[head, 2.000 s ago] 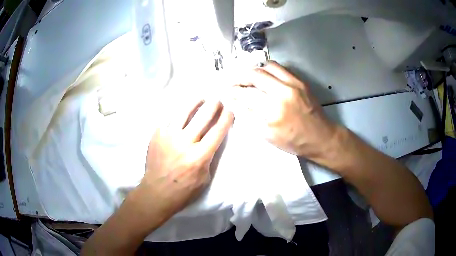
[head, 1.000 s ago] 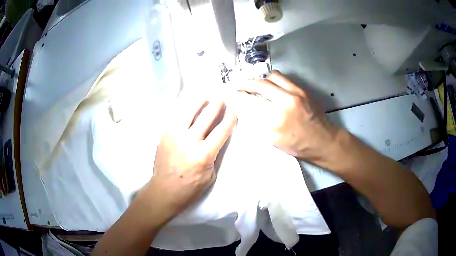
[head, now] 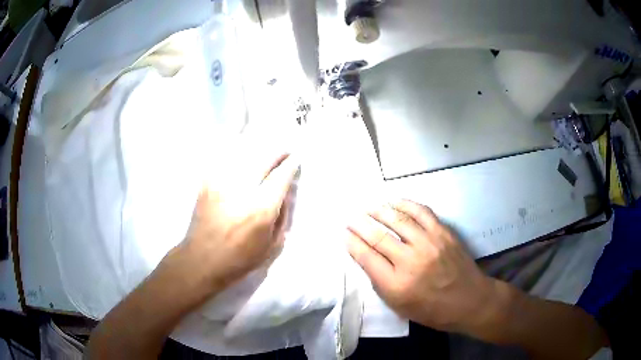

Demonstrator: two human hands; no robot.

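White fabric panels [head: 91, 211] lie over the table left of and below the needle area, washed out by bright light. A cream fabric edge [head: 158, 62] shows at the upper left. My left hand [head: 242, 221] rests on the cloth below the presser foot area [head: 302, 110], fingers pointing up; glare hides whether its fingertips pinch the cloth. My right hand [head: 422, 271] lies flat with fingers slightly spread on the cloth near the front edge. A narrow strip [head: 349, 323] hangs between the hands toward the lap.
The white machine arm with blue lettering [head: 613, 53] spans the upper right. A cream knob [head: 366, 29] and dark tension discs [head: 344, 84] sit on its head. A long rounded white paddle [head: 223, 84] stands left of the needle. A brown table edge [head: 21, 169] runs along the left.
My right hand has moved from beside the needle down toward the front edge. The cloth at the left has shifted upward, and the hanging strip now lies closer to my right hand.
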